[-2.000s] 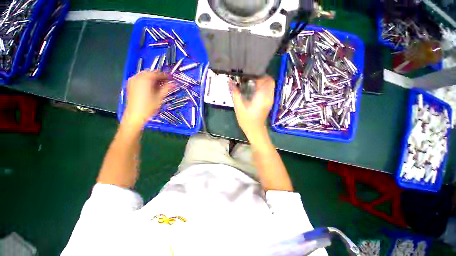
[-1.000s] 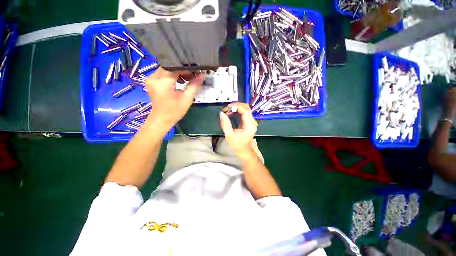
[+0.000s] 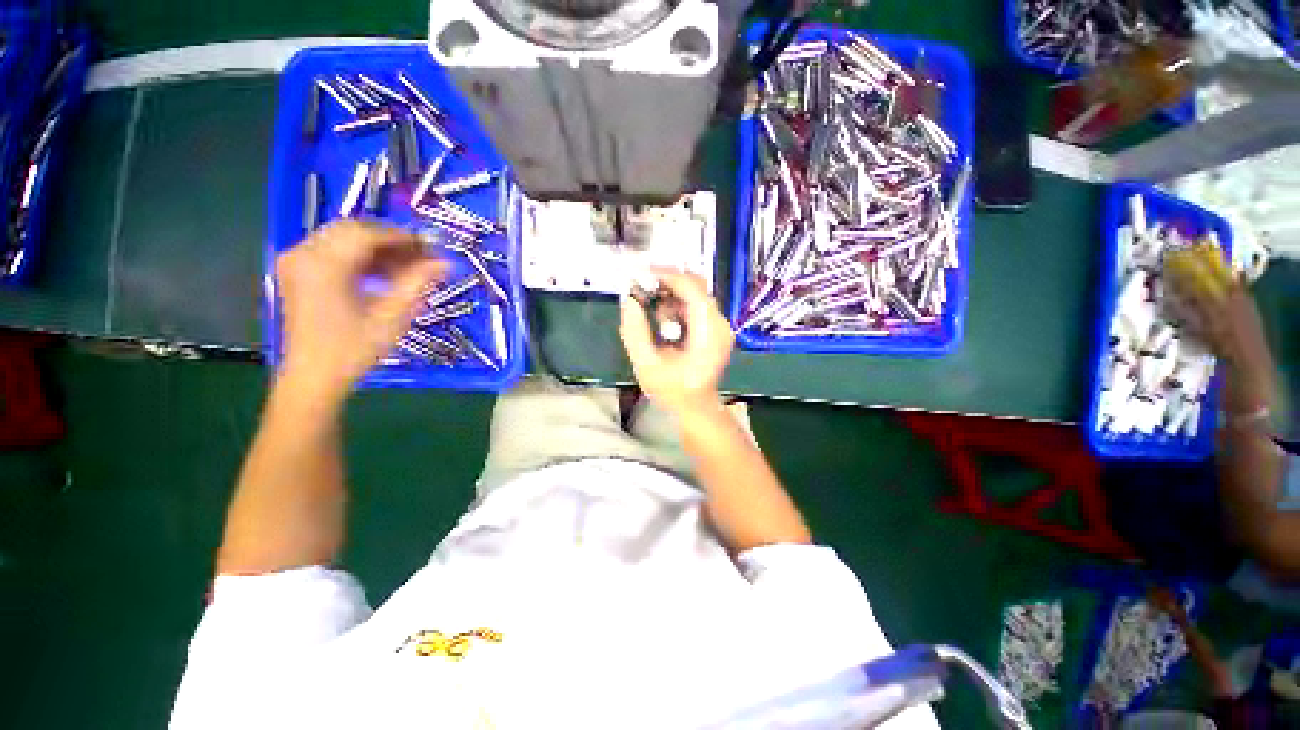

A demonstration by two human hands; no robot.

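My left hand is blurred over the left blue bin, thumb and fingers curved; I cannot tell if it holds anything. Metal tubes lie scattered in that bin. My right hand is cupped just in front of the press fixture, with small white and dark end pieces in it. The fixture is a silver-white plate with holes. The grey press stands above it and hides its back part. The right blue bin is heaped with tubes.
A black flat rectangle lies beside the right bin. Farther right, another person's hand, yellow at the fingers, is over a blue tray of white parts. More tubes are in blue bins at the far left and upper right.
My left hand has moved from the fixture back left over the left bin. My right hand stays cupped near the fixture's front edge. The neighbour's hand has come over the white parts tray.
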